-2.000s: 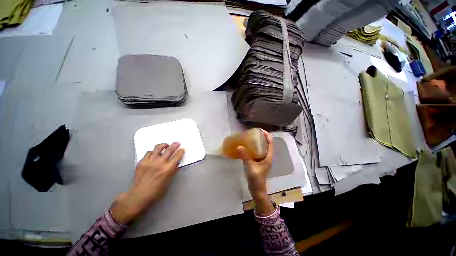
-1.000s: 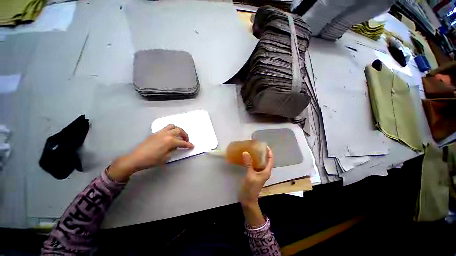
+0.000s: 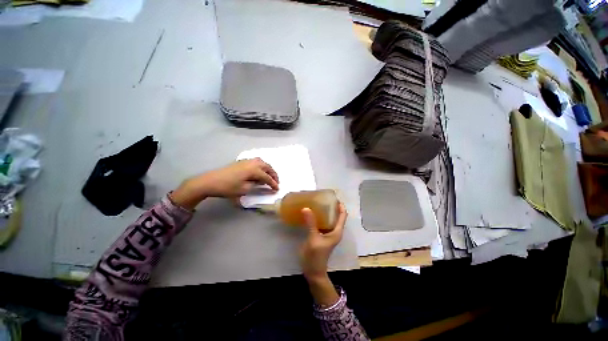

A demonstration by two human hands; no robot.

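Note:
A white stiffener board [image 3: 293,166] lies flat on the card-covered table in front of me. My left hand [image 3: 250,178] rests on the board's left part, fingers bent, pressing it and gripping nothing I can see. My right hand [image 3: 323,241] is shut on the amber glue bottle [image 3: 310,208], held on its side. Its pale nozzle points left at the board's near edge. A grey lining piece [image 3: 391,205] lies on a white sheet right of the bottle.
A low stack of grey pieces [image 3: 259,92] stands behind the board. A tied bundle of grey pieces [image 3: 399,100] leans at back right. A black cloth strip [image 3: 120,176] lies left. Khaki panels [image 3: 541,163] lie far right, crumpled plastic [image 3: 20,160] far left.
The view has shifted, so things sit further right. The bottle has moved left relative to the board, its nozzle now along the near edge. My left hand has changed from spread to bent fingers.

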